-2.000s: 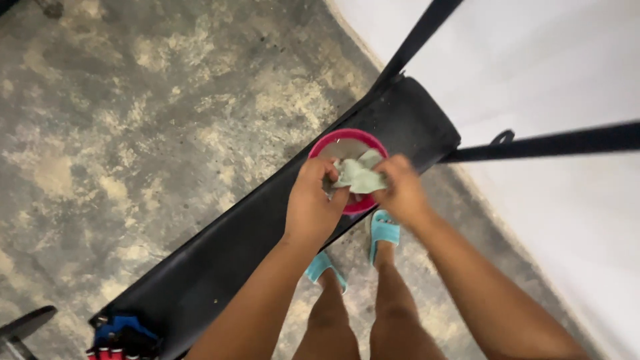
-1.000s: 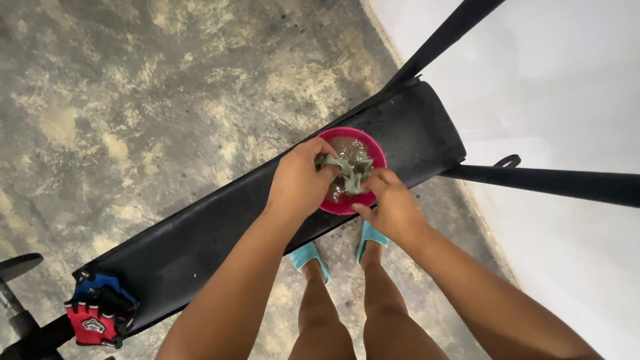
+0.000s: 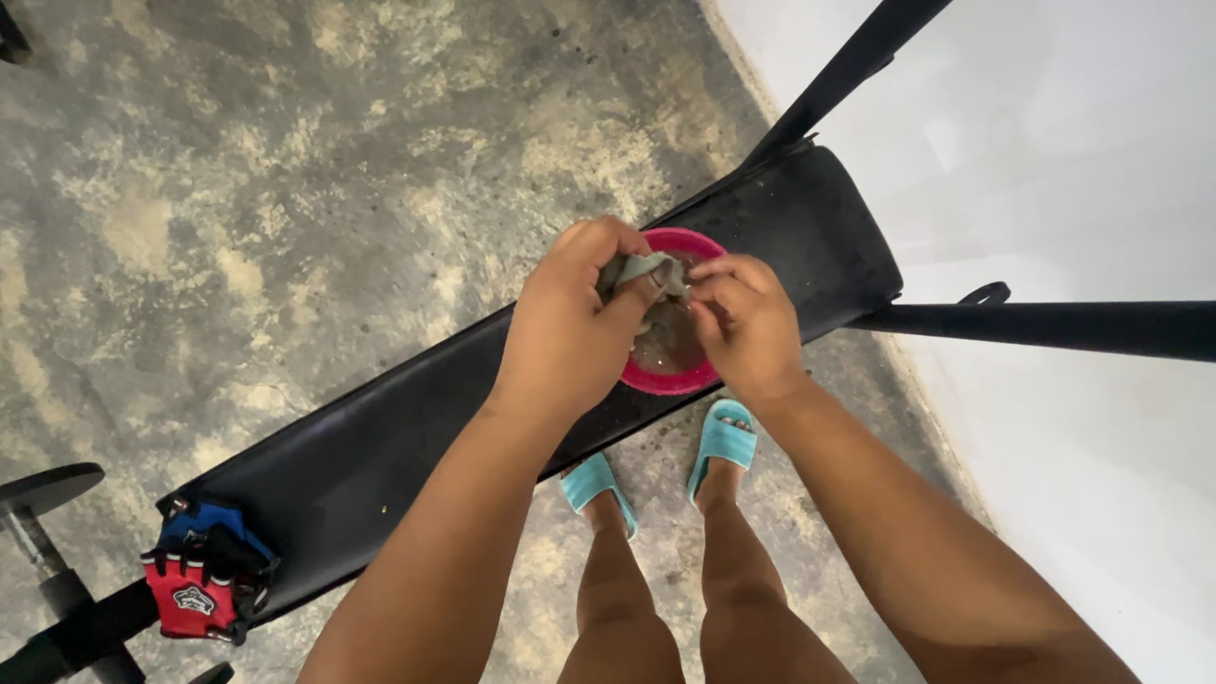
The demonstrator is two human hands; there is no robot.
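Observation:
A pink plastic basin [image 3: 670,382] with murky water stands on a black padded weight bench [image 3: 418,418]. Over its left rim, my left hand [image 3: 584,313] grips a wet grey-green cloth [image 3: 654,271], thumb on top. My right hand [image 3: 750,323] is at the basin's right side, its thumb and fingers pinching the cloth's right edge. Part of the cloth hangs toward the water, and the hands hide some of it.
Red and blue fingerless gloves [image 3: 195,594] lie on the bench's lower left end, beside a metal bar with a round black end [image 3: 52,486]. Black metal uprights [image 3: 1045,328] run toward the white wall [image 3: 1073,456]. My feet in turquoise slides [image 3: 727,442] stand close to the bench.
The cloth, low at the water one second ago, is now bunched higher in my left hand near the basin's upper left rim.

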